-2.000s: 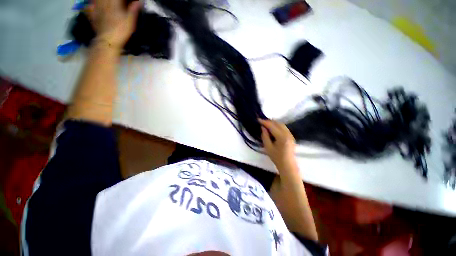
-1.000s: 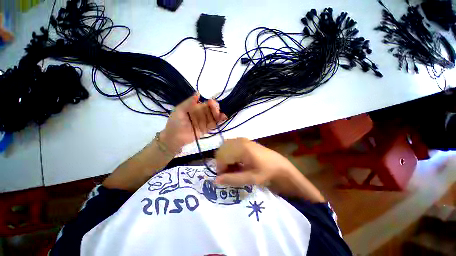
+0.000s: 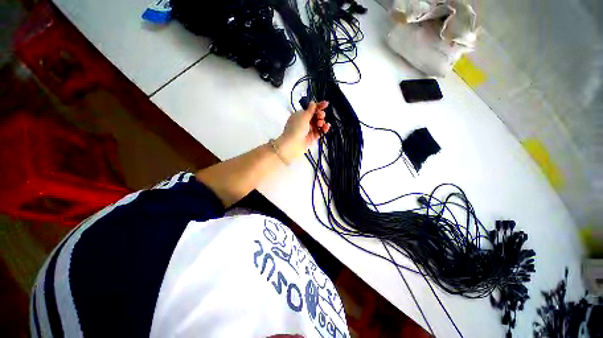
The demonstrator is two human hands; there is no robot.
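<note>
A thick hank of black cables (image 3: 347, 158) sweeps over the white table, bending to the lower right. My left hand (image 3: 308, 129) is at the hank's left side, fingers curled on a black cable; a small dark end shows above the fingertips. Dark connectors (image 3: 512, 264) fan out at the hank's lower right end. Thin cable strands run from the hank off the bottom edge. A heap of coiled black cables (image 3: 241, 36) lies at the top left. My right hand is out of the picture.
A small black bunch of ties (image 3: 420, 148), a phone (image 3: 421, 90) and a crumpled whitish bag (image 3: 433, 33) lie beyond the hank. A blue piece (image 3: 157, 13) is beside the heap. More connectors (image 3: 559, 310) lie lower right. Red stools (image 3: 59, 152) stand at the left.
The view has turned to the left. My hands were together at the middle of the hank with a small cable loop; now my left hand is farther up the hank and my right hand has left the picture.
</note>
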